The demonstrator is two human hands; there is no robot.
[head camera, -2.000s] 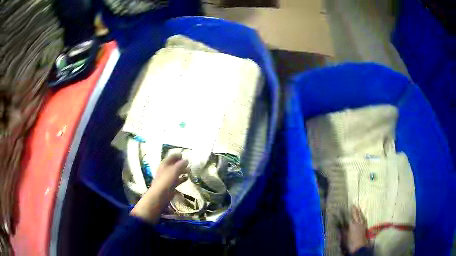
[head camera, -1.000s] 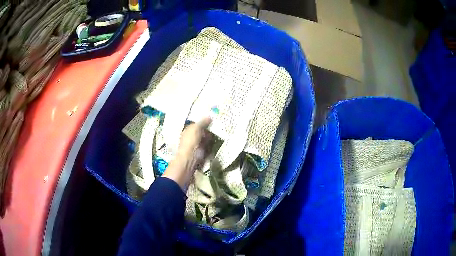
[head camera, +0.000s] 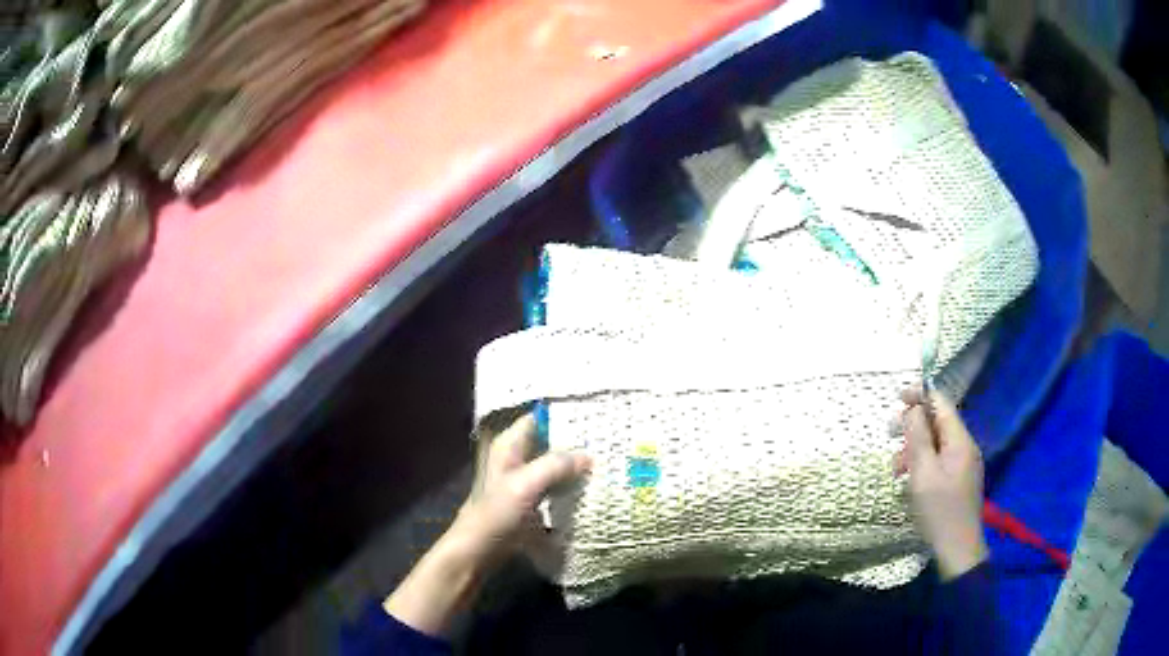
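A cream woven tote bag (head camera: 744,474) lies on its side between my hands, its rim with blue lining at the left and a flat cream handle looped there. A small blue and yellow mark shows on its side. My left hand (head camera: 513,493) holds the bag by the rim end, below the handle. My right hand (head camera: 942,468) grips the opposite end. A red strip (head camera: 1026,533) shows beside my right wrist. Any snips in that hand are hidden.
A blue bin (head camera: 1058,256) behind the bag holds more cream bags (head camera: 923,180). Another blue bin (head camera: 1141,397) with bags is at the lower right. A red table (head camera: 333,192) with a pale edge curves along the left, with brown cord hanks (head camera: 244,77) on it.
The view has turned toward the table. My left hand was over the bags in the bin. Now a bag is out in front, held in both hands. My right hand has come back into view.
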